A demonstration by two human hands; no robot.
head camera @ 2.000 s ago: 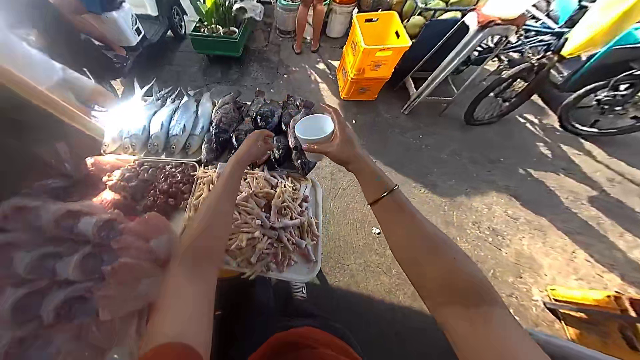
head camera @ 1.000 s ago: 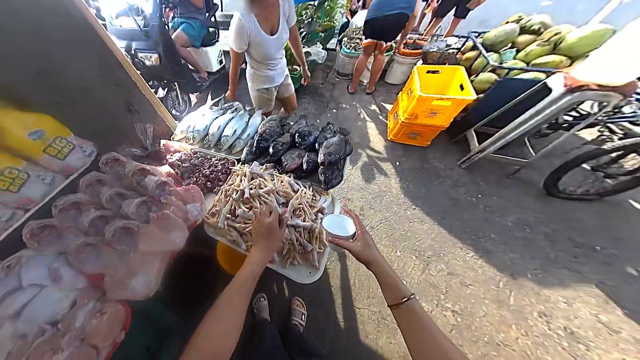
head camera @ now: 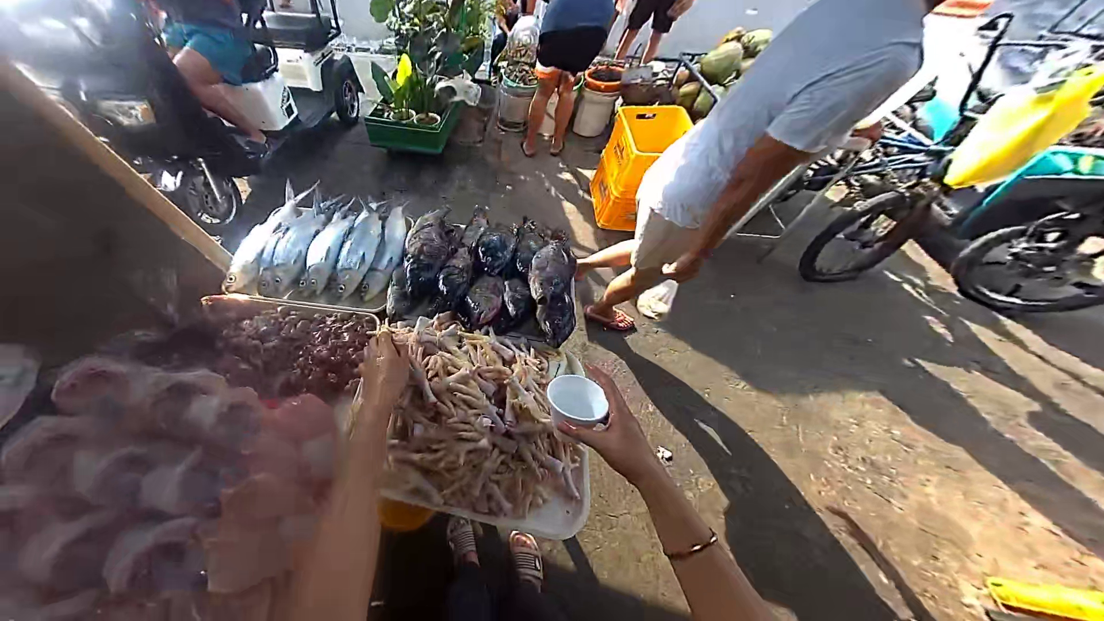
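My right hand [head camera: 614, 424] is closed around a small white bowl [head camera: 578, 400], which it holds tilted beside the right rim of a white tray [head camera: 552, 517]. Chicken feet [head camera: 474, 414] are heaped in that tray. My left hand [head camera: 385, 358] is over the left edge of the heap, near a tray of dark red offal [head camera: 293, 349]; its fingers are blurred, and whether they hold anything cannot be told. Behind lie silvery whole fish [head camera: 323, 250] in a row and dark whole fish [head camera: 487, 276]. Pale cut meat [head camera: 155, 466] spreads at the lower left, blurred.
A person in a light shirt [head camera: 776, 121] walks close by on the right. Stacked yellow crates [head camera: 638, 159], a green planter [head camera: 414, 129], buckets [head camera: 595, 112] and green coconuts [head camera: 724, 60] stand farther back. Bicycles [head camera: 871, 233] are at right; a motorcycle [head camera: 207, 190] is at upper left.
My left hand has moved from the middle of the chicken feet to their left edge. The bowl stays in my right hand. The person in the light shirt has passed from behind the fish to the right.
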